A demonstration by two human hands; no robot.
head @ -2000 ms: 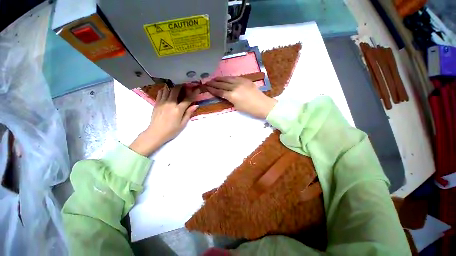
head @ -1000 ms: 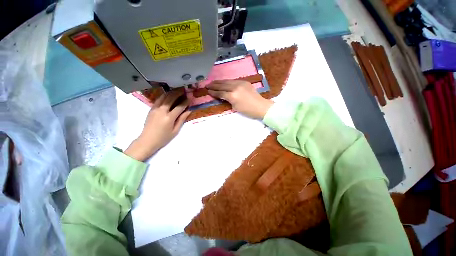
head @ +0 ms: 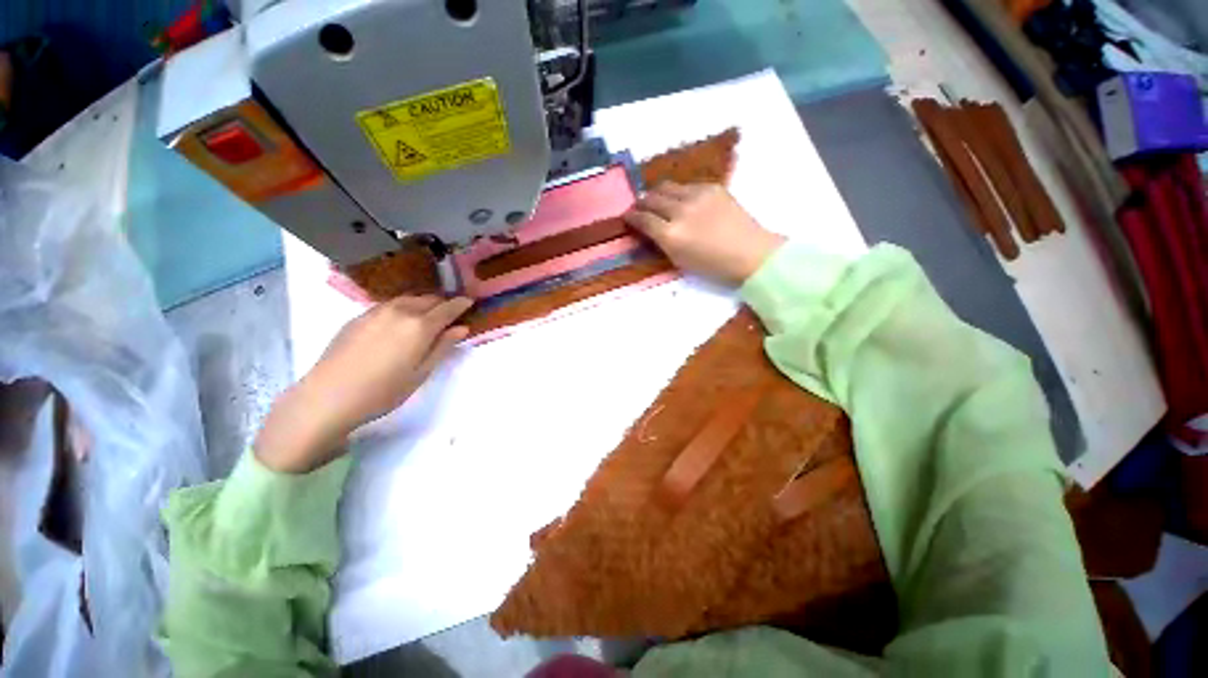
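A brown textured garment panel (head: 690, 160) lies on the white base sheet (head: 421, 530) under the dark grey clamp frame (head: 563, 284). A pink slotted insert (head: 572, 201) sits inside the frame, and a narrow brown welt strip (head: 550, 248) lies along its slot. My right hand (head: 705, 231) presses with its fingertips at the strip's right end, partly covering it. My left hand (head: 375, 366) rests at the frame's lower left corner, fingers together over the panel edge; whether it grips anything is not clear. The needle area is mostly hidden under the machine head (head: 398, 66).
Finished panels (head: 623, 530) with strips attached lie nearest my body. Loose welt strips (head: 987, 172) lie on the pale side table at right. Clear plastic (head: 100, 305) hangs at left. A purple box (head: 1155, 117) and red fabric bundles (head: 1166, 305) are at far right.
My left hand has moved down and left, off the strip. My right hand has slid right to the strip's right end. The strip now shows along the slot. The view has shifted slightly.
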